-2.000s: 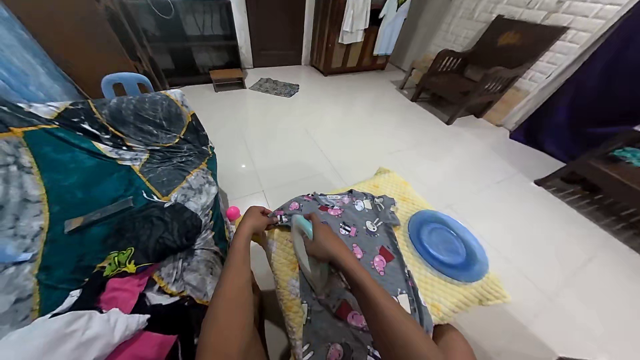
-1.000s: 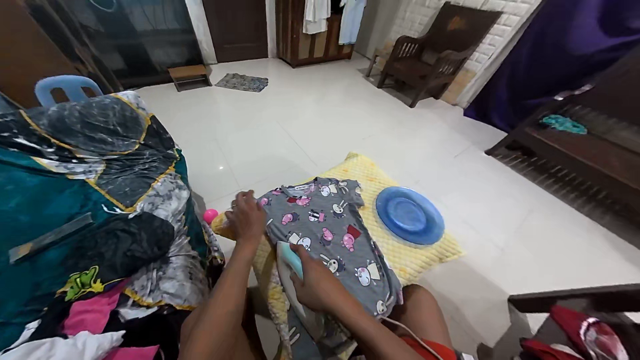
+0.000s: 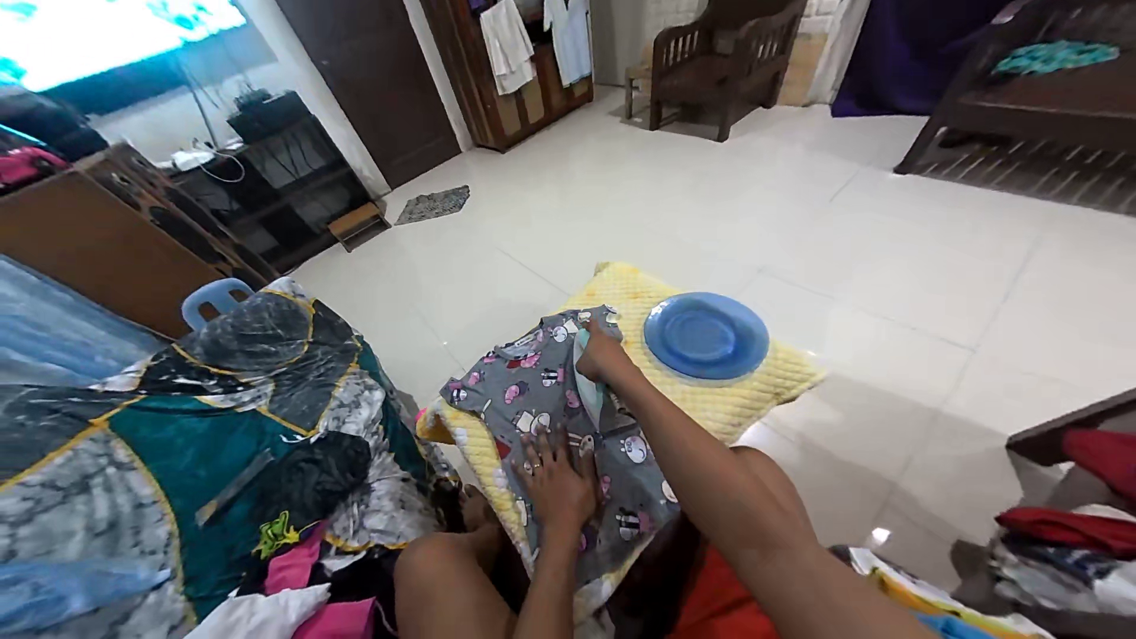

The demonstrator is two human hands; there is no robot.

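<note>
A grey printed T-shirt with cartoon figures lies spread over a yellow quilted cloth. My right hand grips a clothes iron with a pale teal top, its edge against the upper right part of the shirt near the sleeve. Flat on the middle of the shirt rests my left hand, fingers spread, a ring on one finger. Right of the shirt, a round blue plastic lid or basin sits on the yellow cloth. The iron's soleplate is hidden.
On the left, a patterned cover bears loose clothes and a dark bundle. Folded clothes lie at the lower right. A wooden armchair, wooden bench and floor mat stand or lie farther off.
My left hand has moved from the shirt's upper left edge down onto its middle. My right hand has carried the iron up toward the right sleeve. The view has swung left.
</note>
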